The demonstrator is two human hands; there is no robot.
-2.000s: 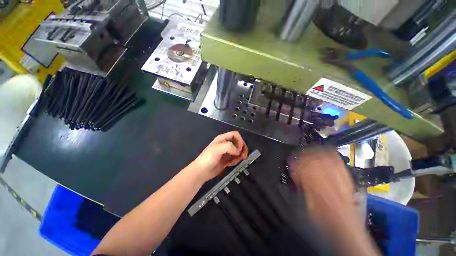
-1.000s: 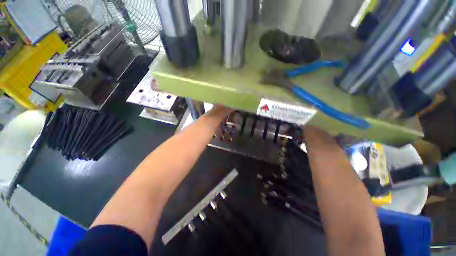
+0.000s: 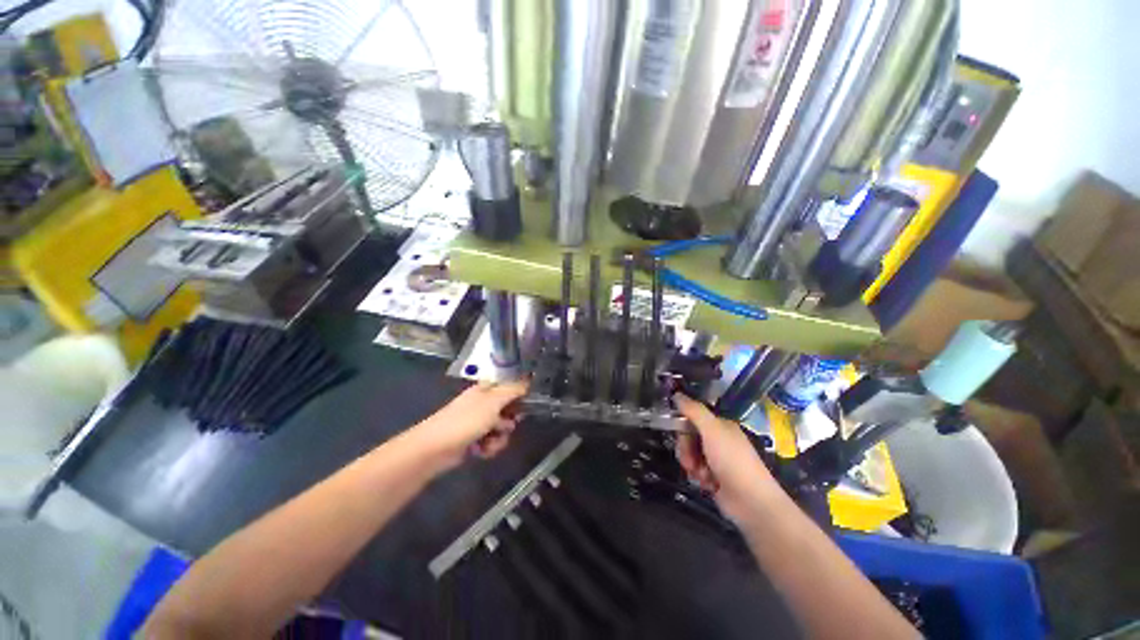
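My left hand [image 3: 488,415] and my right hand [image 3: 706,450] hold a metal loading bar [image 3: 600,413] by its two ends, in front of the press. Several black tubes [image 3: 595,331] stand up from this bar, in front of the pale green platen [image 3: 500,266]. A second loading bar [image 3: 506,506] lies at a slant on the dark table below my hands, with small metal inserts along its edge and black tubes [image 3: 569,563] running from it towards me. The lower mould is mostly hidden behind the held bar and tubes.
A fanned black bundle [image 3: 244,375] lies at the left. Steel mould blocks [image 3: 244,256] and a mould plate [image 3: 425,281] stand behind it. Blue pliers [image 3: 700,290] rest on the platen. Loose black tubes lie right of centre. A blue bin [image 3: 963,581] and a white bucket [image 3: 975,488] are at the right.
My hands have come out from under the platen with the loading bar and its upright tubes between them. The view has tilted up, showing more of the press and fan.
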